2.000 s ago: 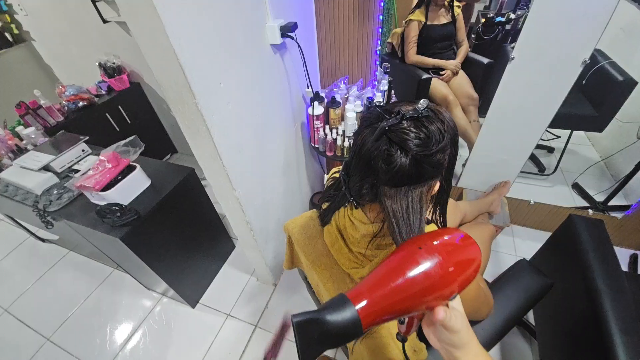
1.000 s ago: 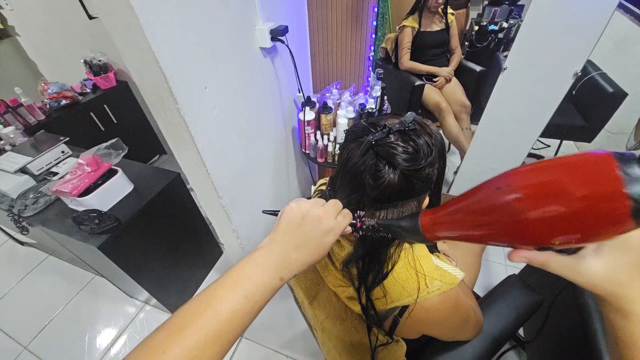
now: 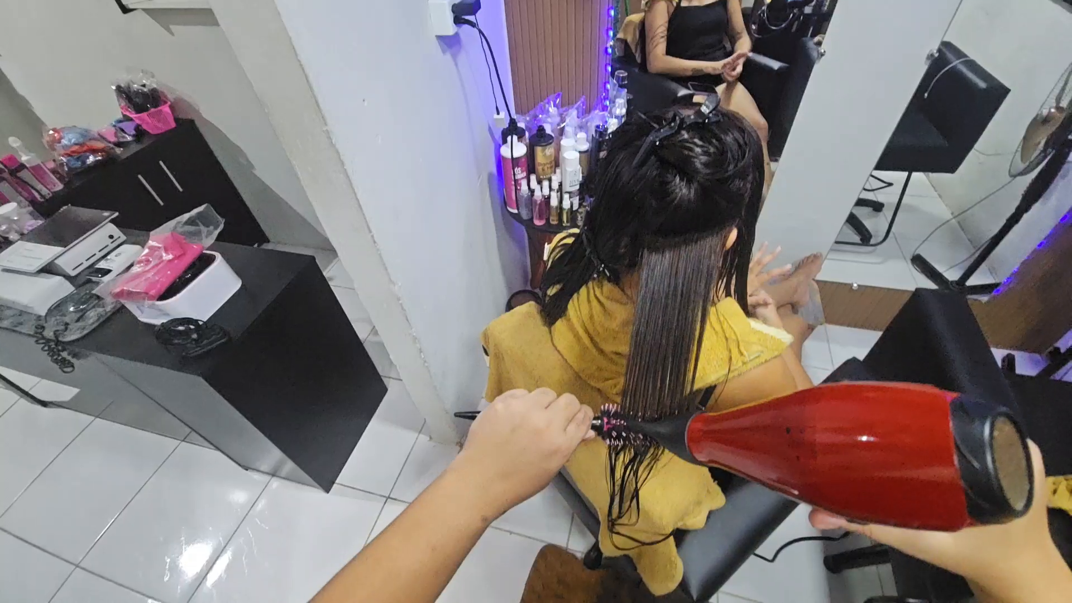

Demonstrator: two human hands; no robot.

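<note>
A round hairbrush [image 3: 615, 425] with bristles is in my left hand [image 3: 529, 444], its thin tail pointing left. The brush lies in a straight section of dark hair [image 3: 674, 322] near its lower end, with wet-looking tips hanging beneath. My right hand [image 3: 963, 536] holds a red hair dryer [image 3: 829, 444] from below, its handle mostly hidden. The dryer's black nozzle [image 3: 666, 437] meets the hair right beside the brush. The hair belongs to a seated person facing away, with the upper hair held by a dark clip [image 3: 670, 130] and a yellow towel [image 3: 590, 335] over the shoulders.
A black salon chair [image 3: 737, 536] holds the person. Bottles [image 3: 544, 159] crowd a small shelf beside a white wall edge [image 3: 335, 167]. A mirror [image 3: 888, 109] stands ahead. At left, a black desk [image 3: 276, 293] bears a white basket [image 3: 197, 293]. A cord [image 3: 796, 544] hangs below the dryer.
My left hand, out of view two seconds ago, came in with the brush. Since one second ago, brush and dryer nozzle have moved down the hair section, from near the head to near its ends.
</note>
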